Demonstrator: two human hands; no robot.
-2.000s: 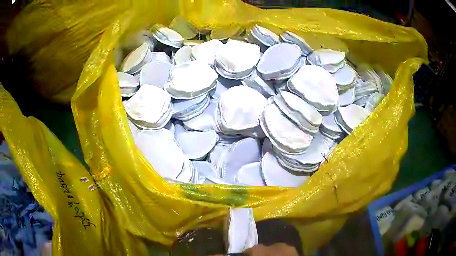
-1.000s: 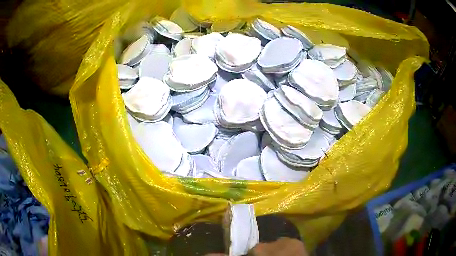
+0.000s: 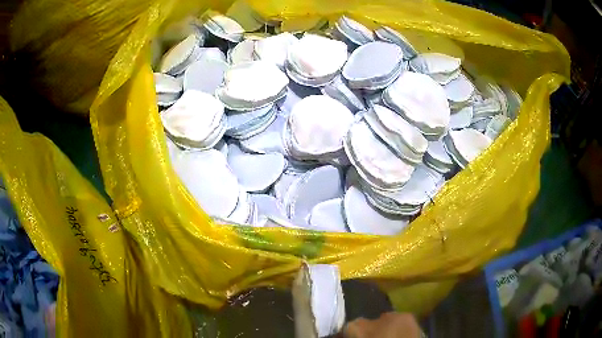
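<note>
A large open yellow woven sack [image 3: 455, 234] holds a heap of flat white to pale grey-blue oval fabric pieces [image 3: 321, 129], many in loose stacks. A narrow upright bundle of white pieces [image 3: 325, 300] is below the sack's near edge, seen edge-on. My right hand [image 3: 386, 326], blurred and cut off by the bottom edge, is at the bundle's lower right; whether its fingers close on the bundle is hidden. My left hand is not visible.
A blue-rimmed crate [image 3: 494, 300] with white lettered and red pieces is at lower right. Blue plush parts [image 3: 25, 280] lie at lower left beside a yellow flap with handwriting [image 3: 89, 254]. Another yellow sack [image 3: 63, 49] stands behind left.
The sack and heap sit slightly higher in the picture. The white bundle also shows slightly higher, and the visible hand has shifted right, showing more at the bottom edge.
</note>
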